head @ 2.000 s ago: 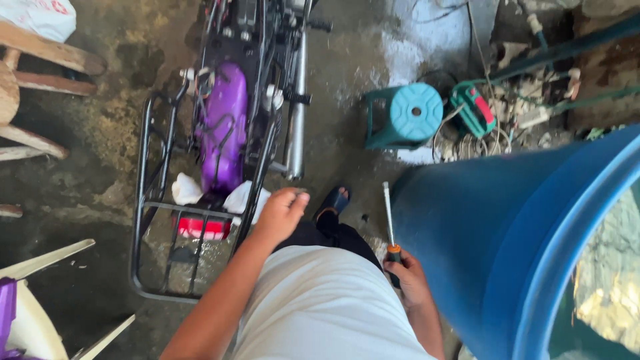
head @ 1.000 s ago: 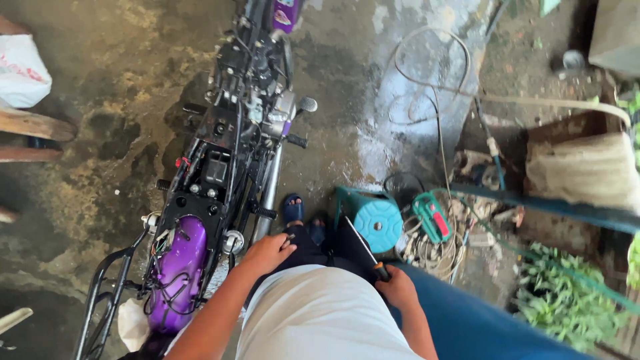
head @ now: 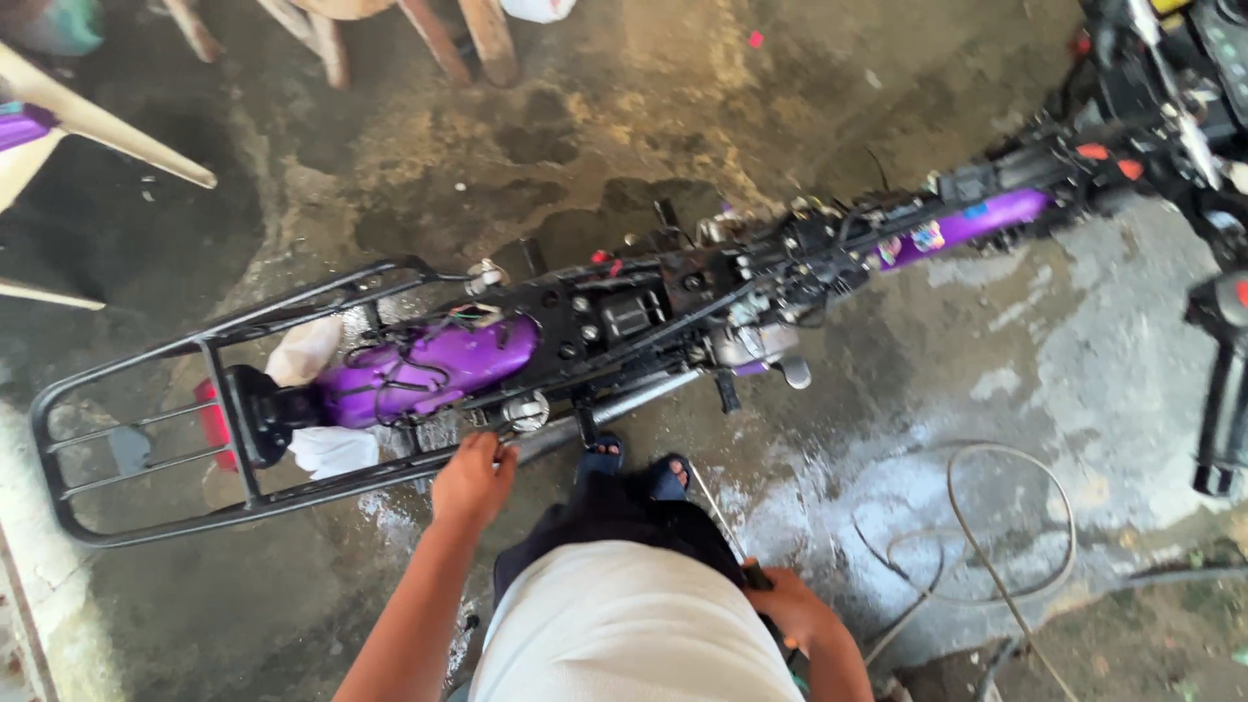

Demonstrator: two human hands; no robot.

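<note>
A motorcycle stripped of its seat and covers stretches across the view, with a purple rear fender [head: 468,361] and a purple front part [head: 975,226]. Around the fender runs a black tubular rear rack [head: 175,526]. My left hand [head: 475,480] is close to the rack's near rail, fingers curled; a small dark thing shows at its fingertips, too small to name. In my right hand [head: 795,606], low at my right side, is a long screwdriver [head: 721,512], its thin shaft pointing up and left. The red tail light [head: 214,424] sits under the rack.
Wooden stool legs [head: 429,39] stand beyond the motorcycle, and pale chair legs [head: 127,136] at the upper left. A hose [head: 1068,526] lies looped on the wet concrete at the right. The handlebar grip [head: 1219,419] juts out at the far right. My sandalled feet [head: 673,478] are beside the exhaust pipe.
The view has turned strongly, so the motorcycle now lies across it. The screwdriver stays in my right hand. My left hand now appears beside the rear rack.
</note>
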